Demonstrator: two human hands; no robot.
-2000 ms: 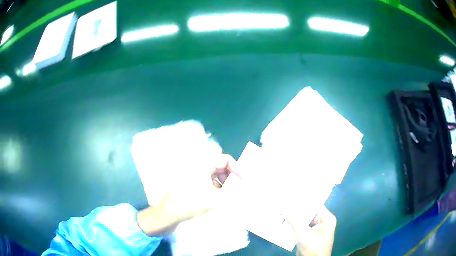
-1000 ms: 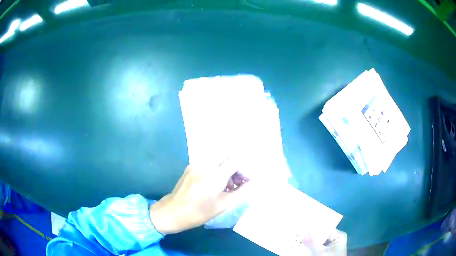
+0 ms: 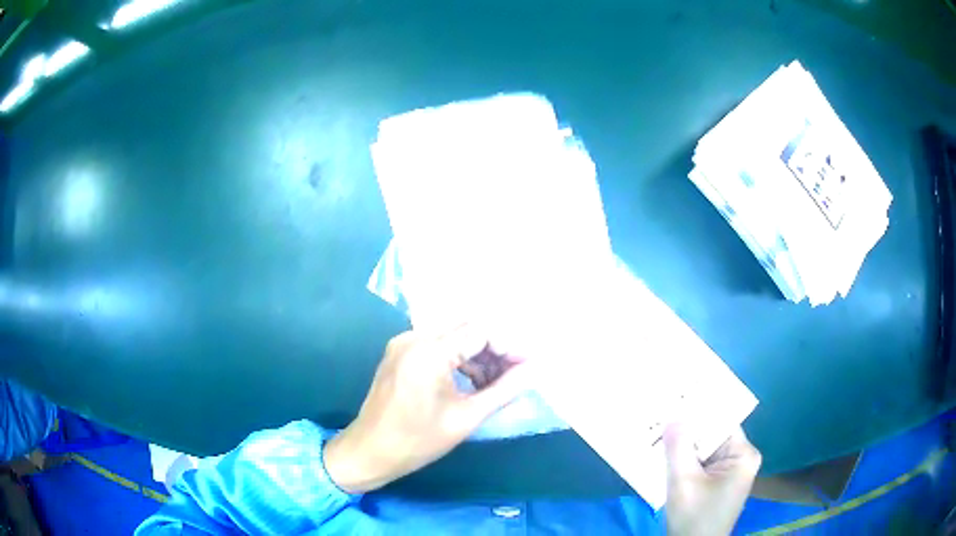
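Note:
A tall white pile [image 3: 482, 199] lies before me, washed out by glare, with ragged edges and a see-through plastic corner [image 3: 387, 276] sticking out at its left. My right hand [image 3: 715, 469] pinches the near right end of a white booklet [image 3: 681, 403] with small black marks. The booklet lies slanted, its far end merging with the pile in glare. My left hand [image 3: 414, 403] is at the pile's near end, thumb and fingers curled beside the booklet. Its fingertips are washed out, so what it grips is unclear. Wrinkled bluish plastic [image 3: 519, 417] shows below it.
A slightly fanned manual stack [image 3: 802, 194], a dark-framed picture on top, stands at right on the glossy green bench [image 3: 210, 262]. A black tray [image 3: 940, 241] is cut off at the right edge. Brown cardboard [image 3: 807, 479] and blue floor show below the bench; a blue sleeve [image 3: 23, 419] is at far left.
The view has shifted. The right hand has brought the booklet from beside the manual stack across to the pile's near end. More of the booklet overlaps the pile, and the plastic corner now shows at left.

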